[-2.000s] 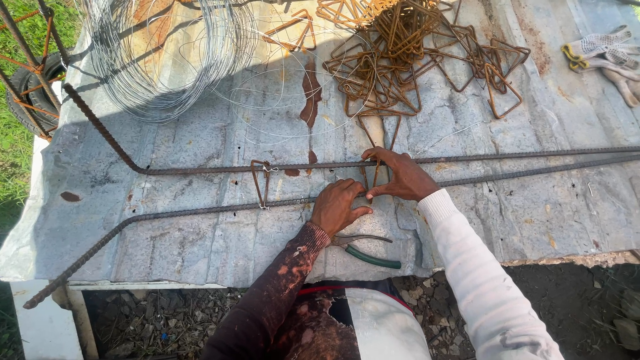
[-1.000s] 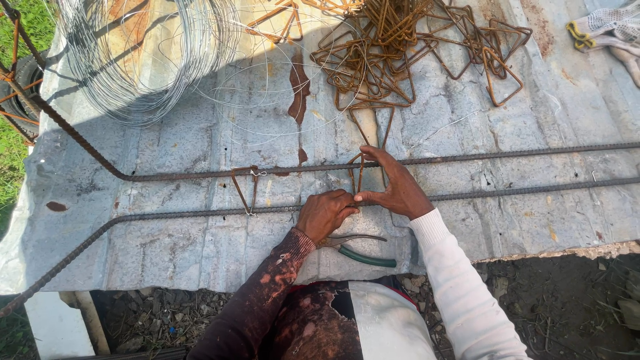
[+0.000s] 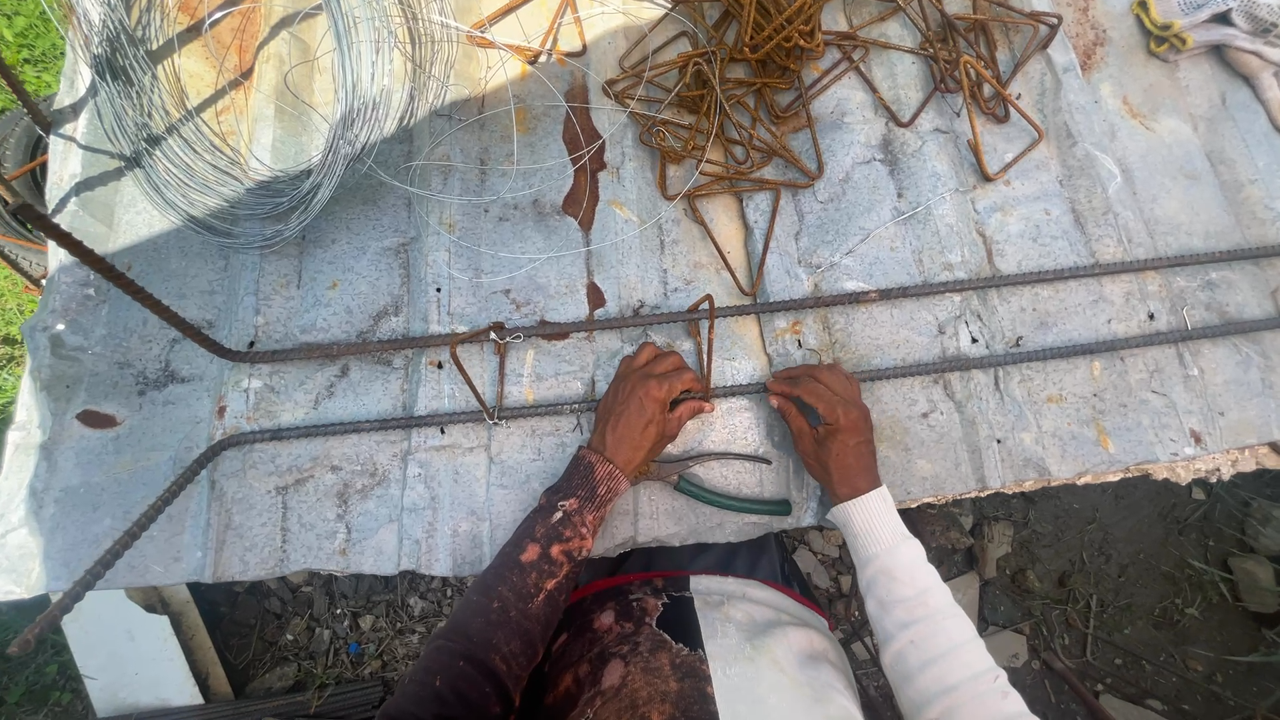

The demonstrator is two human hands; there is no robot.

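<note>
Two ribbed steel rebars, an upper (image 3: 960, 286) and a lower (image 3: 1010, 357), lie across a corrugated metal sheet. A rusty triangular stirrup (image 3: 500, 375) joins them at left, tied with wire. Another rusty stirrup (image 3: 706, 340) spans both bars beside my left hand (image 3: 648, 408), whose thumb and fingers pinch at its lower end on the lower bar. My right hand (image 3: 828, 425) is just to the right, fingertips touching or very near the lower bar; whether it holds wire cannot be told. Pliers with a green handle (image 3: 735, 497) lie below, their head partly hidden by my left wrist.
Coiled tie wire (image 3: 270, 200) lies at upper left, loose strands reaching toward the middle. A pile of rusty stirrups (image 3: 740, 100) sits at the top. Gloves (image 3: 1215, 30) lie at top right. The corrugated sheet's near edge (image 3: 1080, 478) is uneven, with rubble below.
My right hand has moved from the stirrup's upper part to the lower bar on its right, apart from my left hand. My left hand stays at the stirrup's lower end.
</note>
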